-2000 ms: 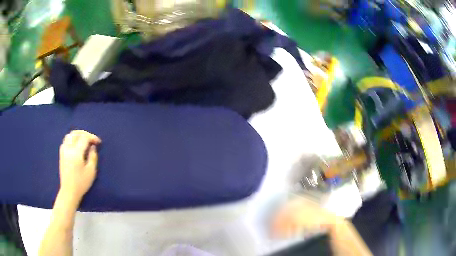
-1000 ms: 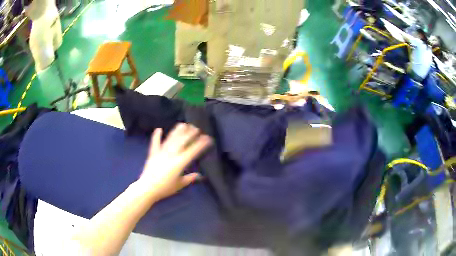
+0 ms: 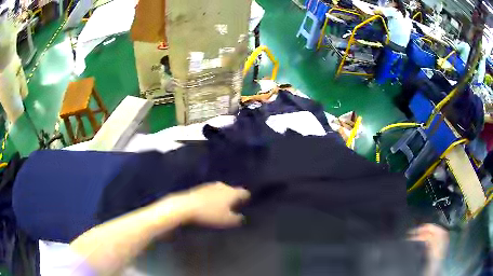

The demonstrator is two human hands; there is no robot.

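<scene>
A large black garment (image 3: 324, 178) lies spread over the padded navy board and the table, reaching to the right. The rounded left end of the navy board (image 3: 59, 188) shows bare. My left hand (image 3: 219, 205) is on the garment near the middle, its fingers bent at the cloth; blur hides whether it pinches a fold. My right hand (image 3: 430, 234) is small and blurred at the garment's lower right edge, with its fingers at the cloth edge.
The white table cover (image 3: 54, 259) shows at the lower left. Beyond the table stand a wooden stool (image 3: 79, 99), a pale box (image 3: 121, 121) and tall cartons (image 3: 208, 59). Yellow tube frames and blue equipment are at the right. A seated person (image 3: 399, 27) is at the upper right.
The garment, bunched behind the board two seconds ago, now lies spread over it and further right. My left hand has moved right, and my right hand is now at the garment's right edge.
</scene>
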